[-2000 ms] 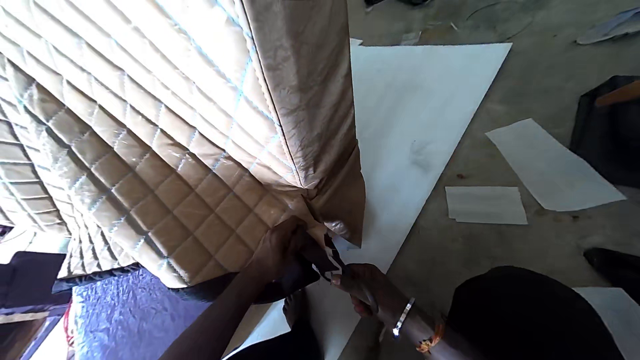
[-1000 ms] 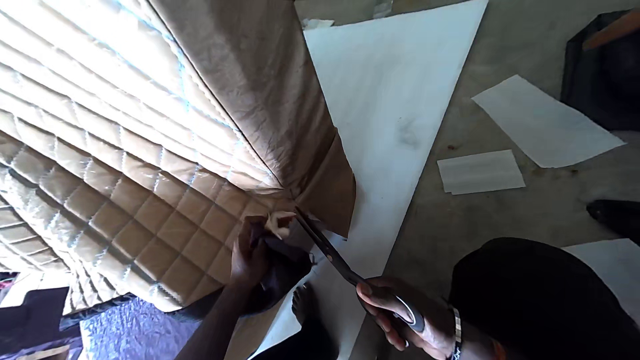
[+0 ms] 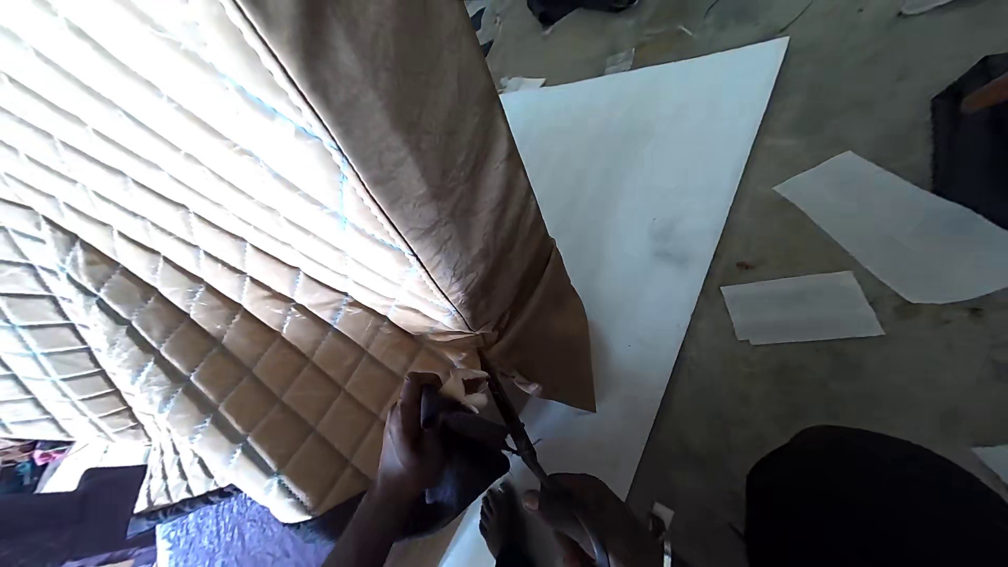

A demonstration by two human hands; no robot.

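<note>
Tan quilted upholstery material [image 3: 291,370] fills the left of the view, joined by a seam to a smooth tan panel [image 3: 425,157]. At the lower corner of that seam my left hand [image 3: 413,445] grips a dark cloth [image 3: 465,465] and a small pale edge of the material. My right hand [image 3: 587,516] holds scissors [image 3: 516,421] with long dark blades, their tips at the corner just below the seam's end. A loose tan flap [image 3: 555,339] hangs to the right of the blades. How far the blades are apart is unclear.
A large white sheet [image 3: 630,181] lies on the concrete floor [image 3: 701,402] under the tan panel. Smaller white pieces [image 3: 803,307] lie to its right. A bare foot [image 3: 496,516] shows below my hands. A dark rounded thing [image 3: 858,504] is at the lower right.
Two seconds ago my hands were close together at the corner; one second ago the scissors showed plainly in my right hand. The blade tips remain by the seam corner, while my left hand still holds dark cloth.
</note>
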